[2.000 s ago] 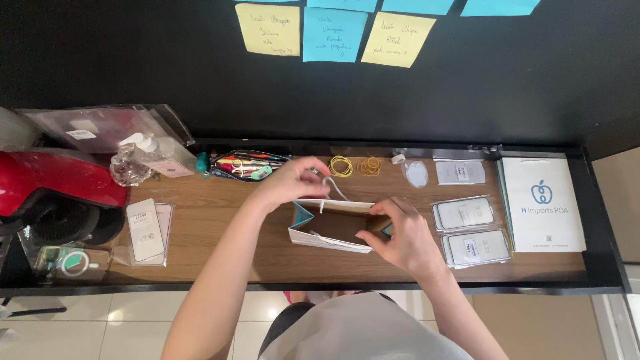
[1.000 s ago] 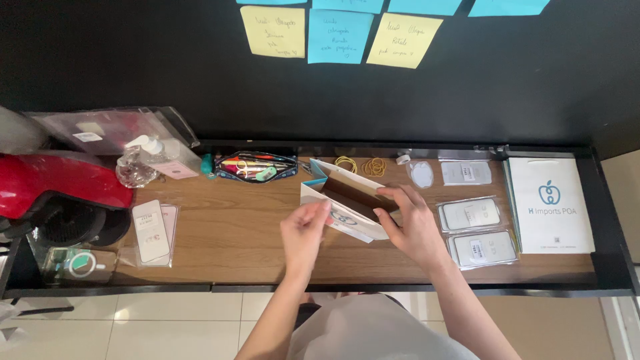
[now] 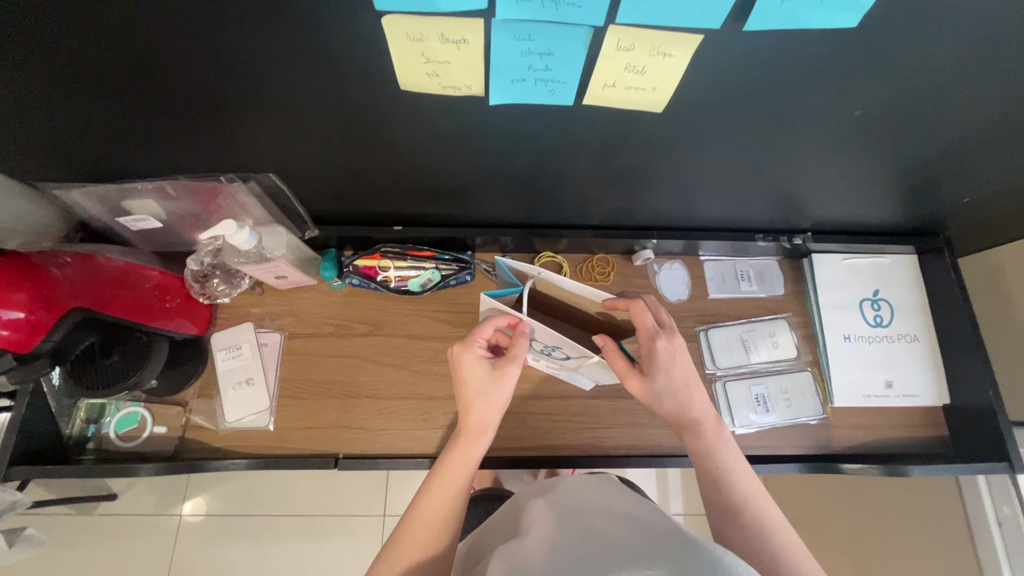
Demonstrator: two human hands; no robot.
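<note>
A white paper gift bag [image 3: 562,353] with blue side folds and a printed apple logo is held open above the wooden desk, its mouth facing up. My left hand [image 3: 490,364] pinches a white cord handle [image 3: 526,298] between thumb and fingers at the bag's near left edge. The bag's right end is in my right hand [image 3: 656,356], with the fingers on the far rim and the thumb at the near side. The brown inside of the bag shows; its bottom is hidden.
Behind the bag lie an open pencil case [image 3: 408,270] and rubber bands [image 3: 596,270]. Packaged screen protectors [image 3: 750,342] and a stack of white paper bags [image 3: 878,360] are at right. At left are a pump bottle [image 3: 272,254], more packaged protectors [image 3: 242,374] and a red coffee machine [image 3: 96,300].
My left hand has moved from the bag's far side to its near side, where it now holds a handle. The bag has turned at an angle, its left end farther from me.
</note>
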